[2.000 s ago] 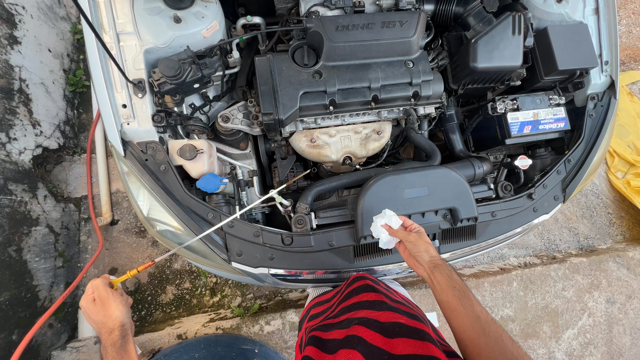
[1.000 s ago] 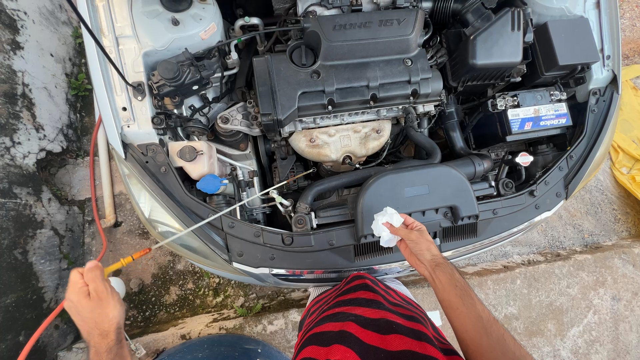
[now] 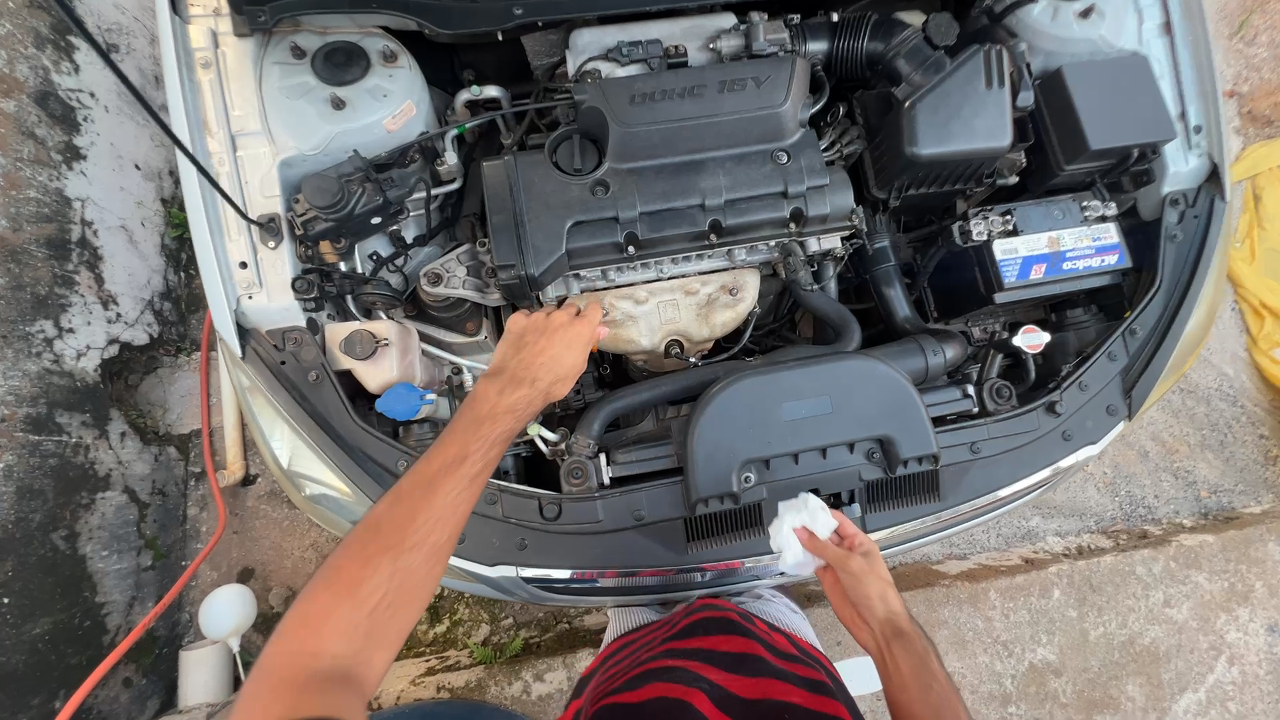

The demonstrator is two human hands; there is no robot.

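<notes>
My left hand [image 3: 552, 345] is at the front left of the engine, beside the heat shield [image 3: 680, 315] of the exhaust manifold. A bit of orange shows at its fingertips, which fits the dipstick handle [image 3: 600, 333]; the rest of the dipstick is hidden. Above the hand lies the black engine cover [image 3: 670, 200] with its oil filler cap [image 3: 576, 153]. Low in the view my right hand [image 3: 850, 565] pinches a crumpled white paper or cloth [image 3: 801, 532] over the front edge of the engine bay, just below the black air intake cover [image 3: 810, 420].
A blue washer cap [image 3: 405, 402] and a beige coolant reservoir [image 3: 375, 357] sit at the left of the bay, the battery [image 3: 1050, 250] at the right. The hood prop rod [image 3: 165, 120] slants across the upper left. An orange hose [image 3: 205, 530] runs along the ground.
My left hand has moved from the lower left, outside the car, up to the engine, and the dipstick's long blade no longer shows. My right hand still holds the white wad.
</notes>
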